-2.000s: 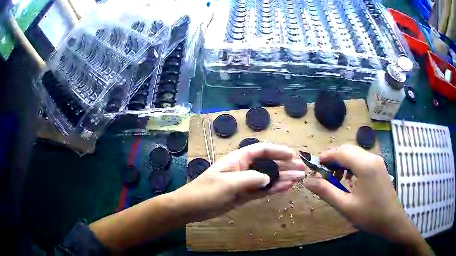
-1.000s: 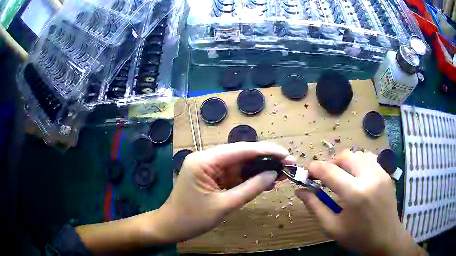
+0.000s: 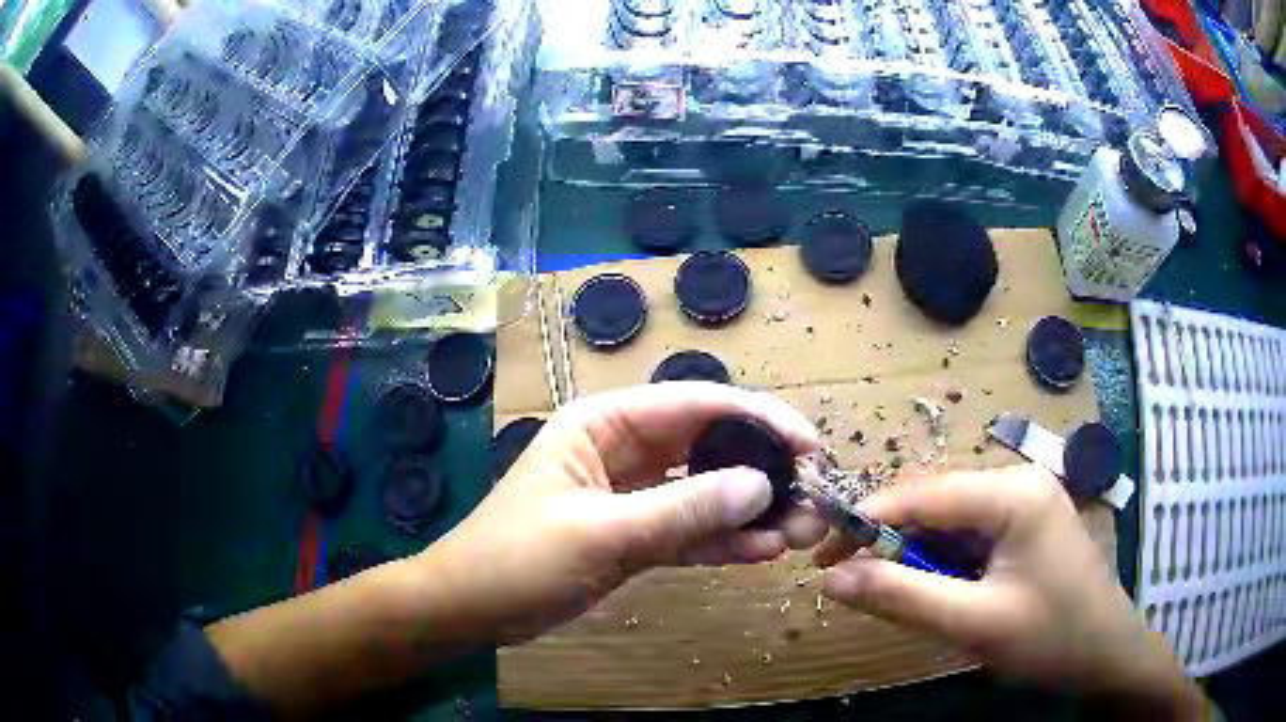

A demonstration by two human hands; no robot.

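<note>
My left hand (image 3: 621,487) holds a round black speaker driver (image 3: 743,466) between thumb and fingers, its dark face towards me. My right hand (image 3: 973,564) holds side cutters (image 3: 846,519) with silver jaws and blue handles. The jaw tips are at the driver's right edge, beside my left fingertips; whether they touch or bite it is hidden. The tan cardboard sheet (image 3: 663,621) lies beneath, with small pale and brown trimmings (image 3: 882,444) scattered on it.
Other black drivers (image 3: 712,286) lie on the cardboard and green mat. A black foam pad (image 3: 946,262) is at the back. A scraper (image 3: 1030,442) lies partly under a driver. Clear trays (image 3: 818,106) stand behind; a white bottle (image 3: 1124,212) and die-cut sheet (image 3: 1216,480) are right.
Since one second ago, the driver has turned its flat dark face more towards me. The cutters have changed angle at its edge. The right hand has shifted slightly, showing the scraper beyond it.
</note>
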